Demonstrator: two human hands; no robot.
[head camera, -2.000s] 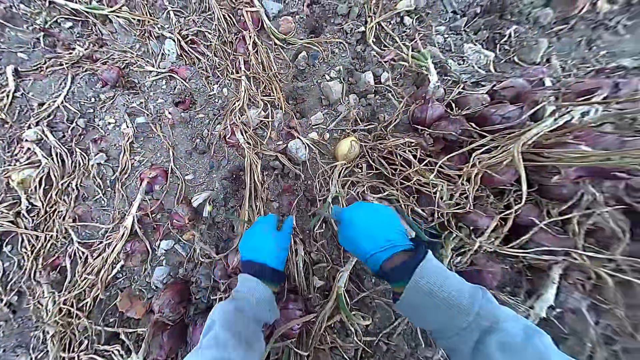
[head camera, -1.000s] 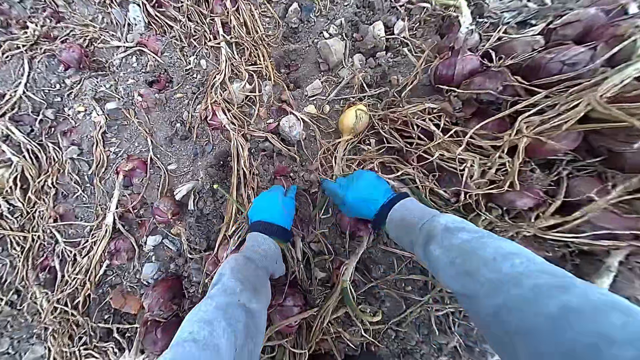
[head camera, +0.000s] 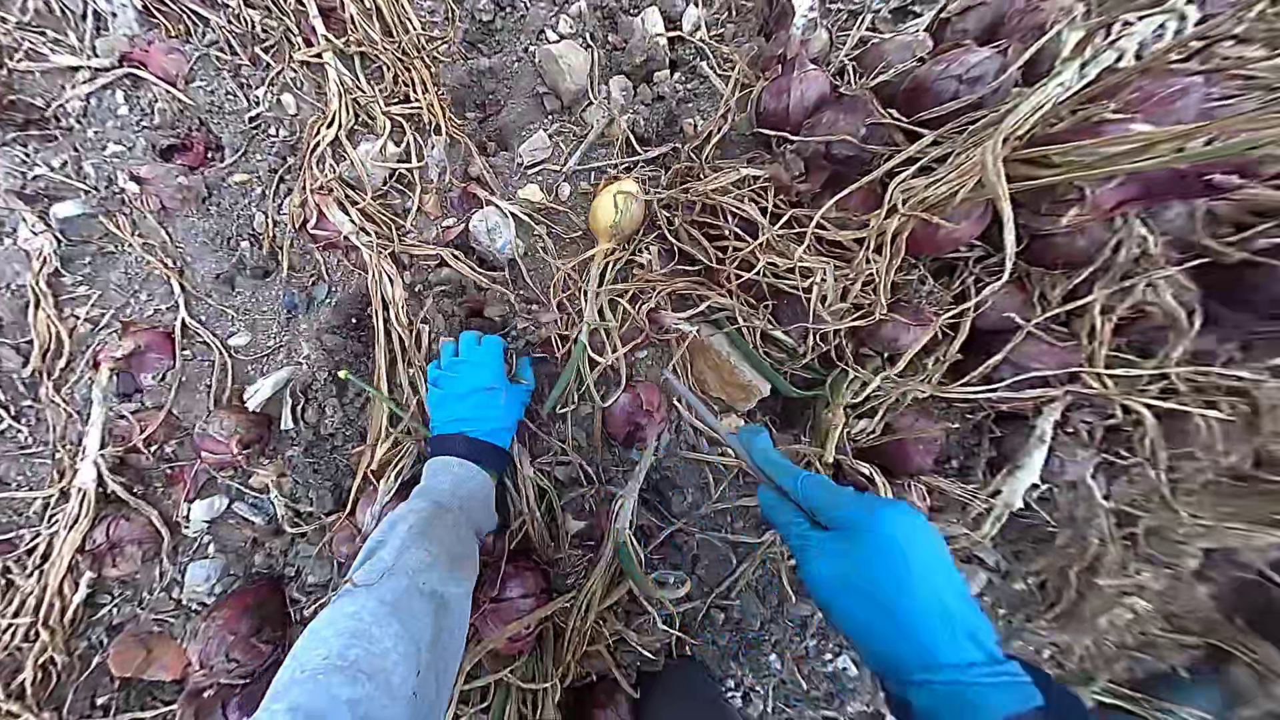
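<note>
My left hand (head camera: 478, 392), in a blue glove, reaches down to the soil among dried onion tops; what lies under its fingers is hidden. Lower right of centre, my right hand (head camera: 880, 570), gloved in blue as well, grips a thin metal blade (head camera: 715, 425) that points up and left. A small red onion (head camera: 636, 414) lies just left of the blade's tip, between the hands. Above it rests a yellow onion (head camera: 617, 212) with its dry stalk toward me. Another red onion (head camera: 510, 605) lies below my left hand.
Many red onions (head camera: 955, 82) with long dried tops spread across the right side. More red onions (head camera: 232, 435) lie in the soil at left. A brown stone (head camera: 722, 370) sits by the blade, and a pale stone (head camera: 565, 70) lies at the top.
My right hand has moved away from the left hand, to the right and toward me, and the blade now shows in it. My left hand stays low at the soil.
</note>
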